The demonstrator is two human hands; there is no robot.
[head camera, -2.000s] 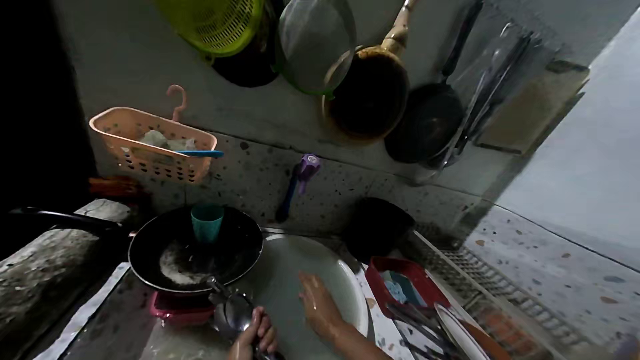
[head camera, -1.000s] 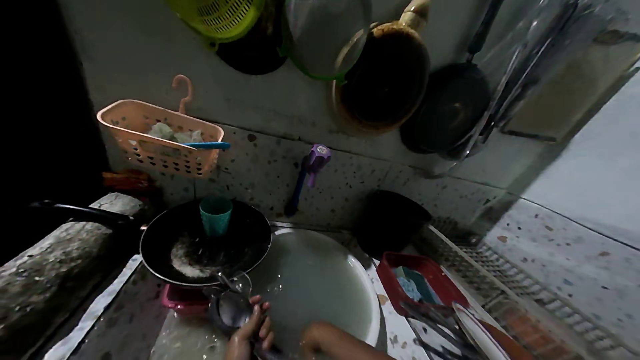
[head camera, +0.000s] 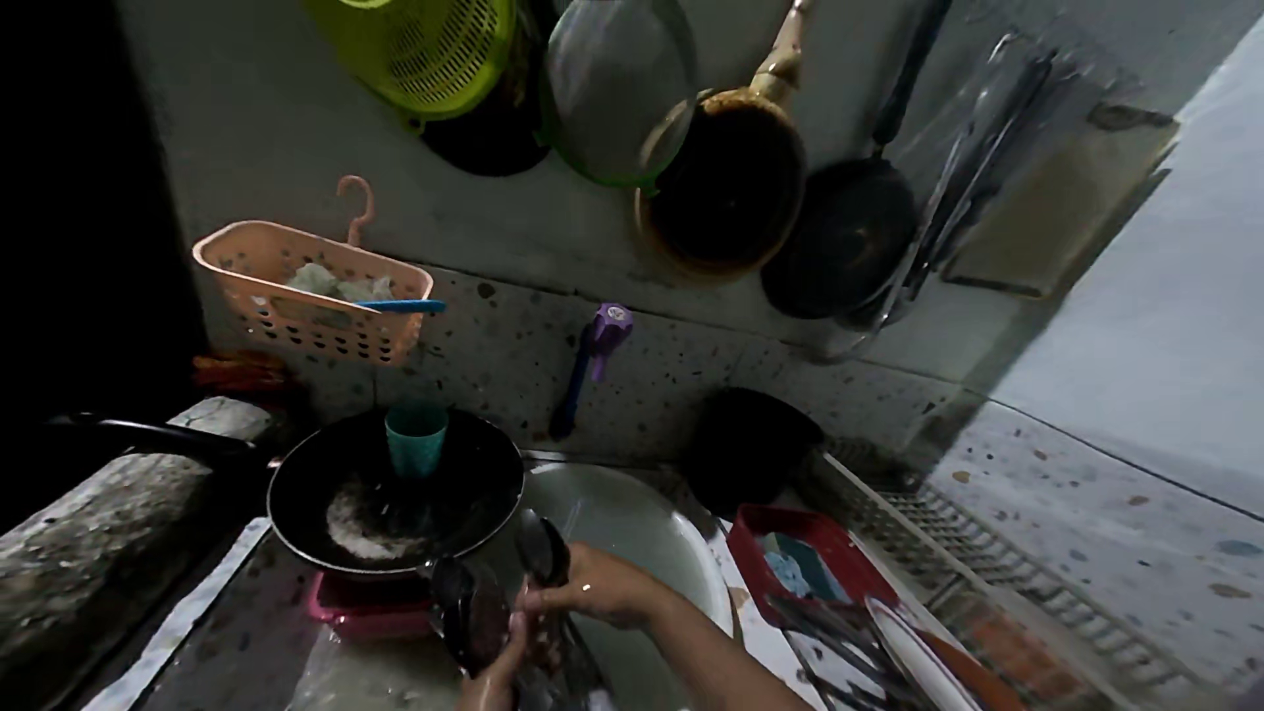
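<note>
At the bottom centre my left hand [head camera: 499, 662] is closed around several metal spoons [head camera: 474, 612], bowls upward. Against it, my right hand [head camera: 602, 588] grips another metal spoon [head camera: 541, 548] between thumb and fingers. Both hands are over the near left side of a wide round basin [head camera: 647, 533] of cloudy water. Left of them a black frying pan [head camera: 296, 494] holds a teal plastic cup [head camera: 416, 439] and a whitish residue. Beneath the pan is a pink-red plastic container [head camera: 370, 617]. The lower handles of the spoons are partly hidden by my hands.
A purple tap [head camera: 612, 321] is on the speckled wall. A peach basket [head camera: 316, 276] and several pans [head camera: 844, 237] hang above. To the right are a dark bucket [head camera: 750, 444], a red tray [head camera: 829, 543] with a sponge, stacked utensils and plates [head camera: 913, 652], and a rack [head camera: 1037, 592].
My right hand, open over the basin two seconds ago and low at its near edge one second ago, has come up beside my left hand and holds a spoon.
</note>
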